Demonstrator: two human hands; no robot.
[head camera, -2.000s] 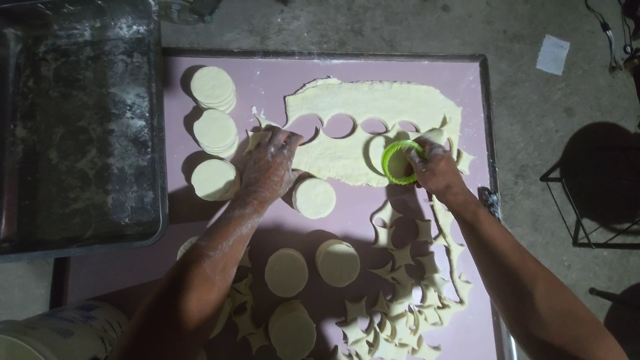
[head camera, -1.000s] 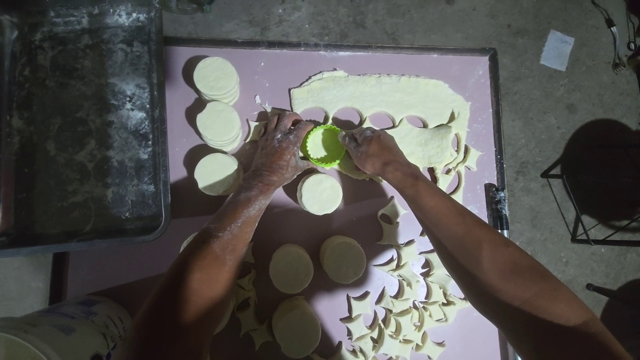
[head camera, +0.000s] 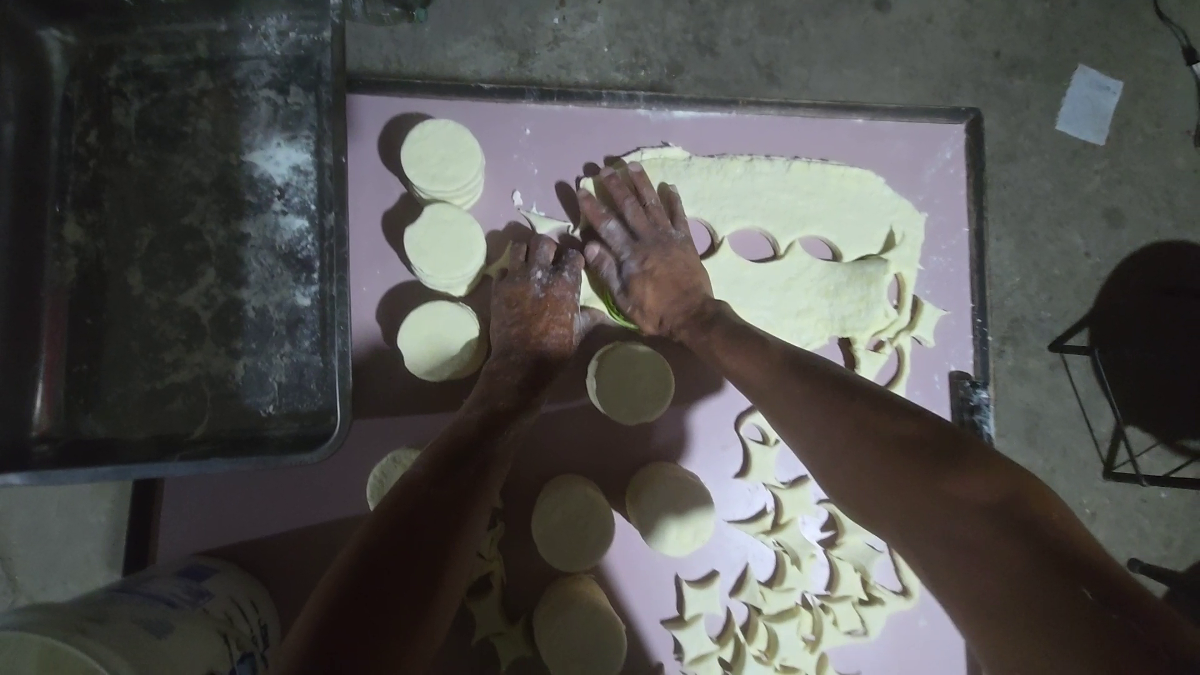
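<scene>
My right hand (head camera: 647, 253) lies flat, fingers spread, over the green round cutter (head camera: 614, 309), pressing it on the left end of the rolled dough sheet (head camera: 797, 206). Only a sliver of the cutter's rim shows. Beside it, my left hand (head camera: 539, 295) rests palm down at the sheet's left edge, fingers bent; what lies under it is hidden. Stacks of dough rounds (head camera: 442, 159) line the board's left side. A dough round (head camera: 630, 382) lies just below my hands, with more rounds (head camera: 573, 522) nearer me. Several holes cross the sheet.
A dark metal baking pan (head camera: 187, 234) dusted with flour overlaps the pink board (head camera: 656, 117) at left. Dough scraps (head camera: 797, 562) are heaped at lower right. A white bucket (head camera: 187, 614) stands lower left. A black metal stool (head camera: 1144, 375) and a paper piece (head camera: 1089, 103) are at right.
The cutter has moved from the sheet's right part to its left end. My right hand has gone left with it, from gripping its side to lying flat over it.
</scene>
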